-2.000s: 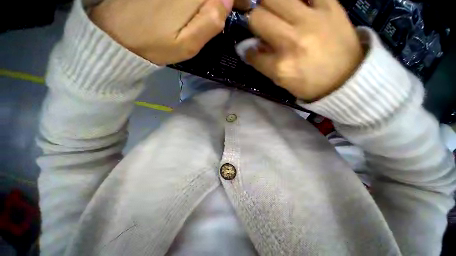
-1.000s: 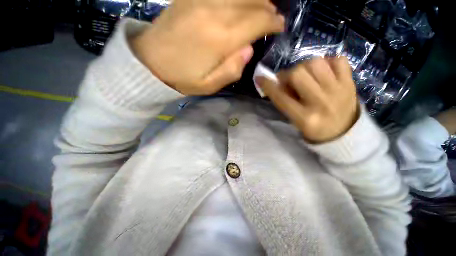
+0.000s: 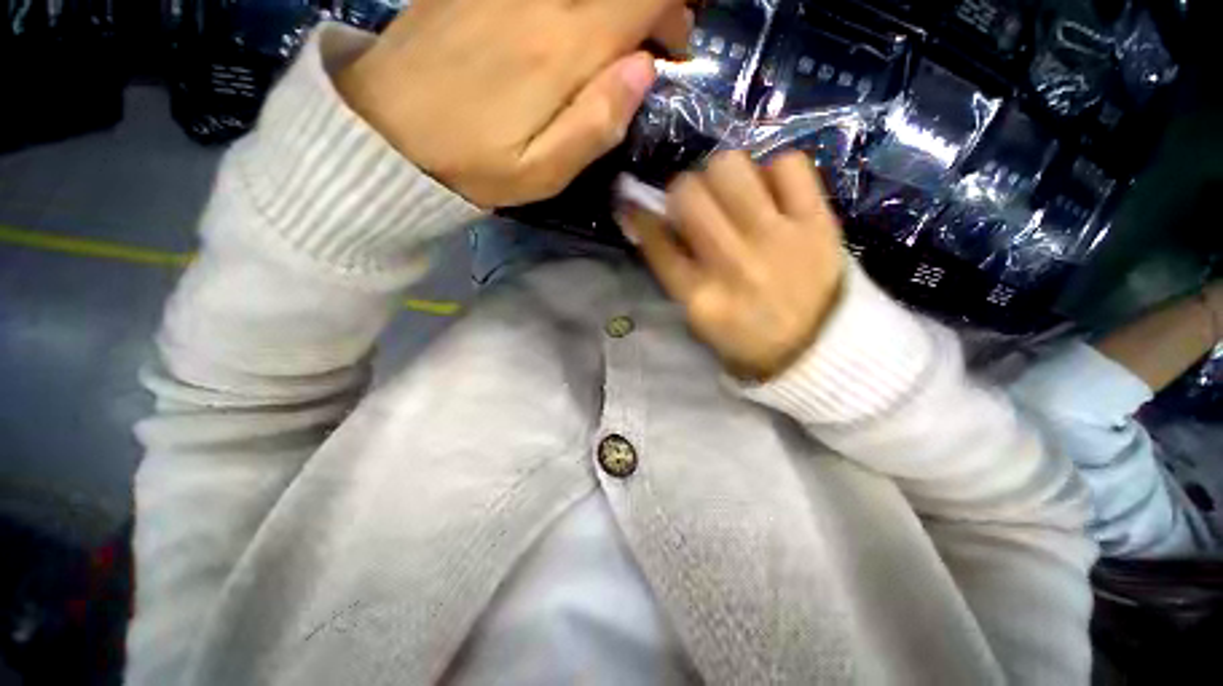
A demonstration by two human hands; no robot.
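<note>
Black printed units [image 3: 925,127] lie in rows beyond my hands, with crinkled, glaring clear film [image 3: 805,123] over them. My right hand [image 3: 758,261] pinches a small white wiping cloth [image 3: 641,196] between thumb and curled fingers, near the front edge of the units. My left hand [image 3: 516,94] is bent over the units' left part. Its thumb and finger come close together at the edge of the film. Its fingertips are partly cut off or hidden, so whether it grips the film cannot be told.
More black printed goods [image 3: 228,81] lie at the upper left. Another person's forearm and pale sleeve [image 3: 1100,416] are at the right, beside a dark green surface [image 3: 1164,221]. A grey floor [image 3: 81,315] with yellow lines shows at the left.
My hands were together over the units, then moved apart. My right hand has shifted left with the white cloth since a second ago. More of the film-covered units and the other person's arm show.
</note>
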